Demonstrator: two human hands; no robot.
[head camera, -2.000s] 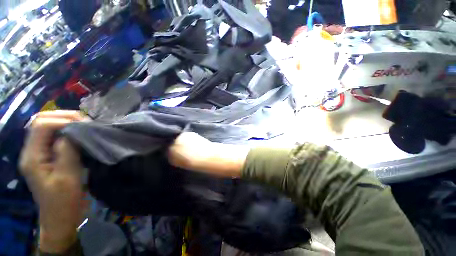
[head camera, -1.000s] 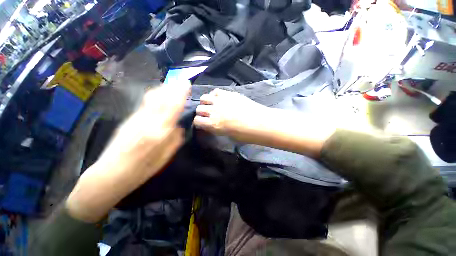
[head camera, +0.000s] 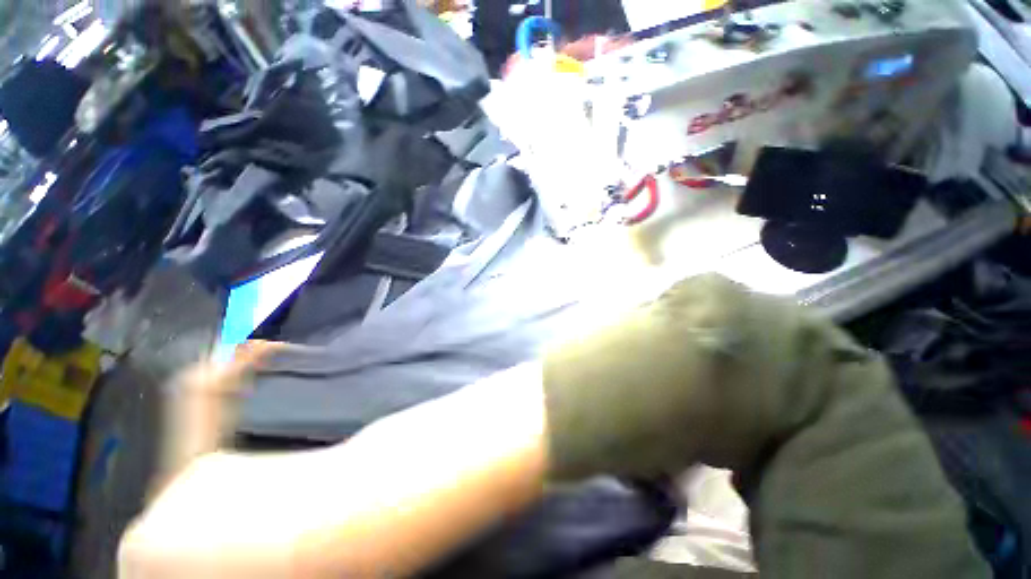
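Observation:
A grey garment piece (head camera: 373, 379) lies stretched from the left front toward the sewing machine. My left hand (head camera: 201, 413) is blurred at its left end, with the fingertips over the cloth edge. My right hand (head camera: 215, 526) is overexposed and blurred at the lower left, its forearm crossing in front of the cloth; its fingers cannot be made out. Dark cloth (head camera: 565, 532) shows below my right forearm. The needle area of the white sewing machine (head camera: 724, 119) is lost in glare.
Grey-black cut pieces (head camera: 384, 181) are heaped behind the garment. A white and blue sheet (head camera: 266, 296) lies at the heap's left. Red scissor handles (head camera: 641, 200) are under the machine arm. A black phone on a stand (head camera: 831, 192) is to the right. Yellow and blue items (head camera: 45, 385) are far left.
The view has shifted, showing more of the machine. My right hand has moved down and left, across the cloth. The grey piece now lies flatter. My left hand is at its left end.

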